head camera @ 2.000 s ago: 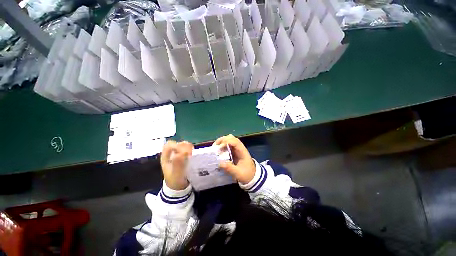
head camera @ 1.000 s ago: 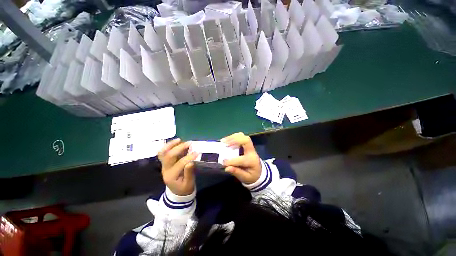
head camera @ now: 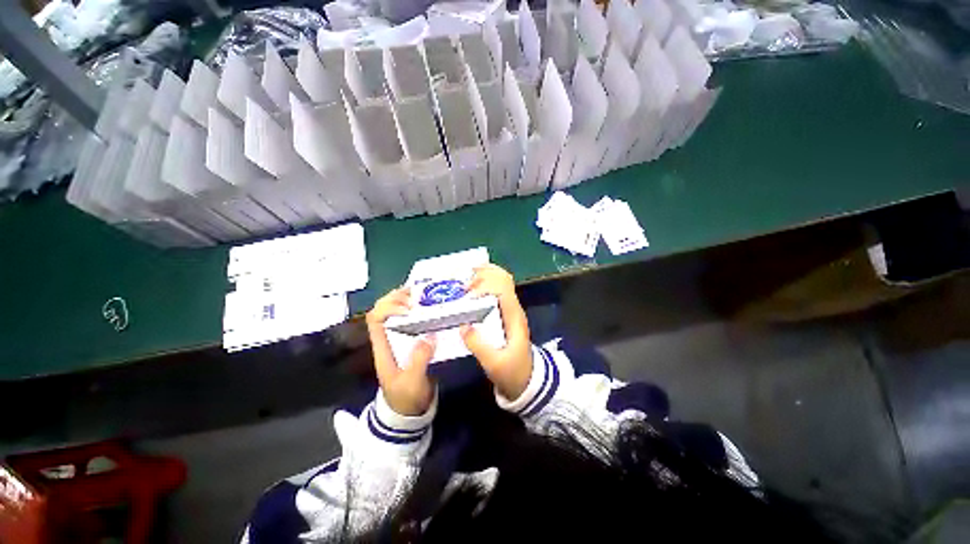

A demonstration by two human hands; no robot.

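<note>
A small white carton [head camera: 445, 315] with a blue printed mark is held over my lap at the bench's front edge. Its narrow end faces me, a flap stands out at the far side and a white panel hangs at the near side. My left hand [head camera: 402, 345] grips its left side, thumb on the near panel. My right hand [head camera: 501, 335] grips its right side, thumb also on the near panel. White flat blanks [head camera: 295, 285] with small print lie overlapping on the bench at the left.
Rows of open white boxes [head camera: 415, 138] run along the green bench [head camera: 787, 159]. Small white cards [head camera: 591, 225] lie right of centre. A thin loop [head camera: 115, 312] lies at far left. Wrapped goods [head camera: 96, 96] are behind. A red stool [head camera: 101, 494] and brown carton [head camera: 798, 282] are below.
The carton has been turned, so its blue mark and a raised far flap now show. Both hands have shifted to its sides, with thumbs on the near panel.
</note>
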